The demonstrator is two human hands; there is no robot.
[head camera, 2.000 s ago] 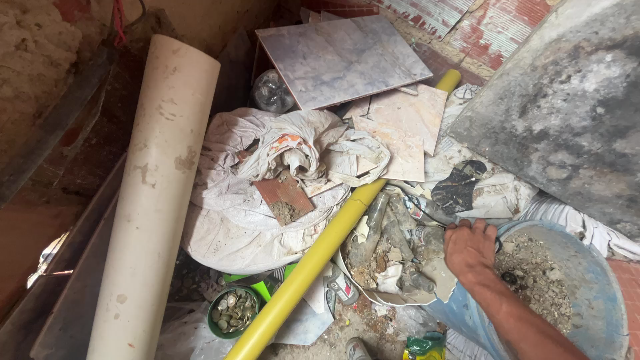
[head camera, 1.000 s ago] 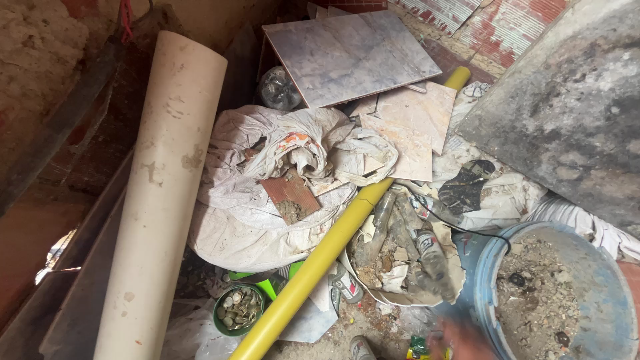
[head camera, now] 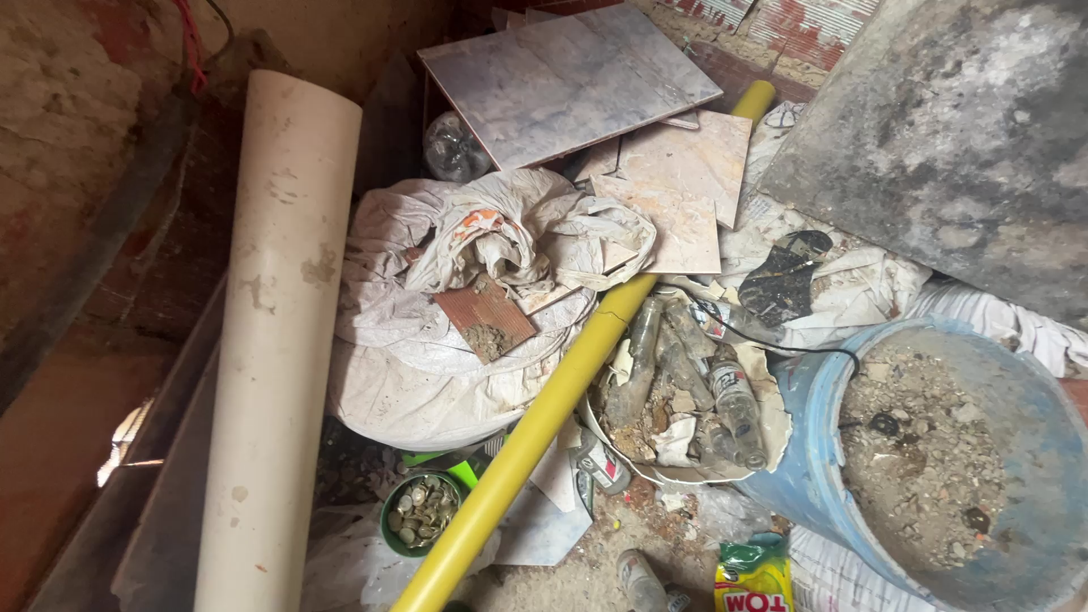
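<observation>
Neither of my hands shows in the head view now. At the right stands a blue plastic drum [head camera: 816,433] with grey rubble [head camera: 918,442] inside and a black cable [head camera: 765,342] over its rim. Left of it, dirty glass bottles [head camera: 735,404] and debris lie in a broken white container [head camera: 778,416]. A yellow pipe [head camera: 544,425] slants across the middle, beside a white sack [head camera: 425,382] with a piece of red tile [head camera: 484,319] on it. A green tub [head camera: 393,518] of bottle caps [head camera: 422,510] sits below the sack. A yellow and green packet [head camera: 752,578] lies at the bottom.
A thick off-white pipe [head camera: 276,340] stands at the left. Grey marbled tile [head camera: 569,81] and beige tiles [head camera: 680,161] rest behind the sack. A stained grey slab [head camera: 952,144] leans at the upper right. More glass bottles [head camera: 642,582] lie on the floor.
A hand was at the drum's near rim two seconds ago, then blurred at the bottom edge one second ago; now it is out of view.
</observation>
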